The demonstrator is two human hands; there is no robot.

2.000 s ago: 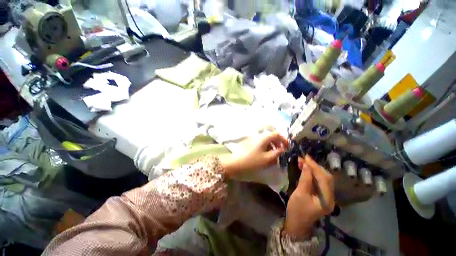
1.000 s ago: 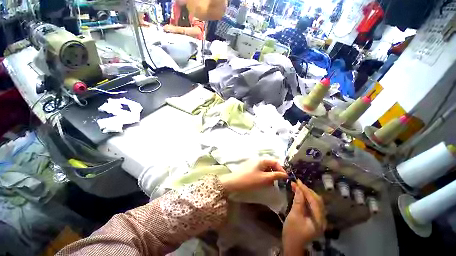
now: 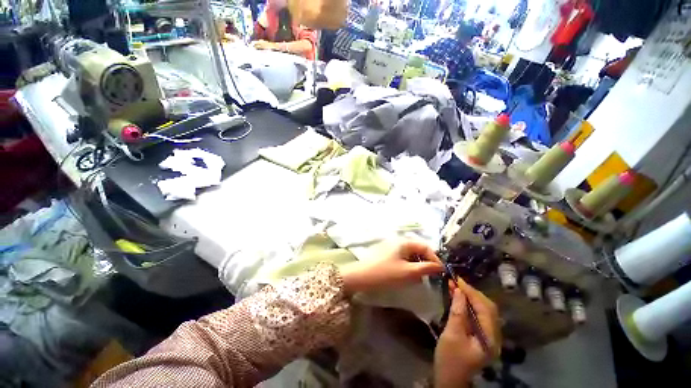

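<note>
The overlock machine (image 3: pixel 485 227) stands at the right, with a blue logo and a row of pale knobs. My left hand (image 3: pixel 395 267) is at the left end of its head, thumb and finger pinched at the needle area; what they pinch is too small to tell. My right hand (image 3: pixel 466 327) is just below and right, holding a thin dark tool (image 3: pixel 477 326), perhaps tweezers, its tip up near my left fingertips. White fabric (image 3: pixel 265 197) and pale green fabric (image 3: pixel 314 258) lie on the table left of the machine and under my left forearm.
Green thread cones (image 3: pixel 489 142) and white thread cones (image 3: pixel 658 248) stand at the right. A grey fabric pile (image 3: pixel 390 117) lies behind. A lockstitch machine (image 3: pixel 117 85), white scraps (image 3: pixel 189 173) and a grey bag (image 3: pixel 144 258) are at the left. A person in red (image 3: pixel 292 38) sits farther back.
The view has tilted up, showing more of the workshop. My hands stay close together at the needle area; the thin tool in my right hand now shows more clearly.
</note>
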